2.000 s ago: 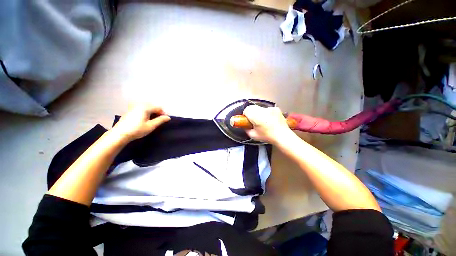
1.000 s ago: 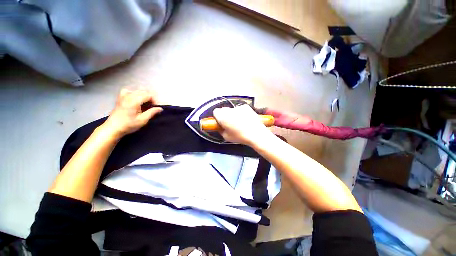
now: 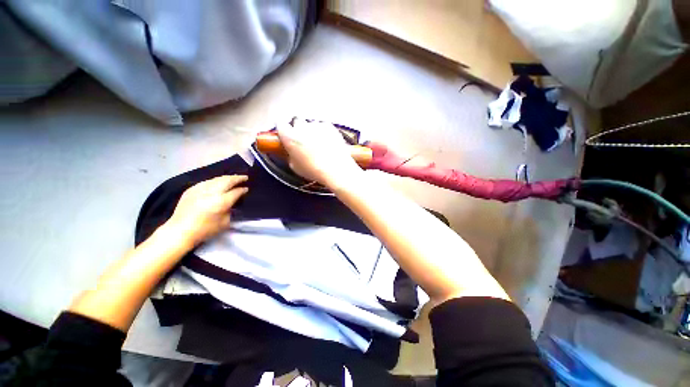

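The garment piece [image 3: 295, 253], black with a pale inside, lies folded on the pale table [image 3: 83, 181]. My right hand [image 3: 314, 151] is closed around the orange handle [image 3: 270, 143] of the steam iron [image 3: 291, 178]. The iron sits on the upper edge of the black fabric, its tip to the left, and my hand and wrist partly hide it. My left hand [image 3: 208, 205] lies on the black cloth left of and below the iron, fingers slightly bent; whether it pinches cloth cannot be told.
The wrapped pink-red hose [image 3: 461, 180] runs right from the iron to thin lines. A grey garment pile [image 3: 219, 49] is at the upper left. A tan board [image 3: 431, 26], black and white scraps [image 3: 541, 113] and a pale bundle [image 3: 598, 45] are at the far edge. Pale blue material [image 3: 575, 363] is lower right.
The iron has moved left along the black edge in my right hand. My left hand has come off the upper edge and lies lower on the cloth. The camera view has also shifted.
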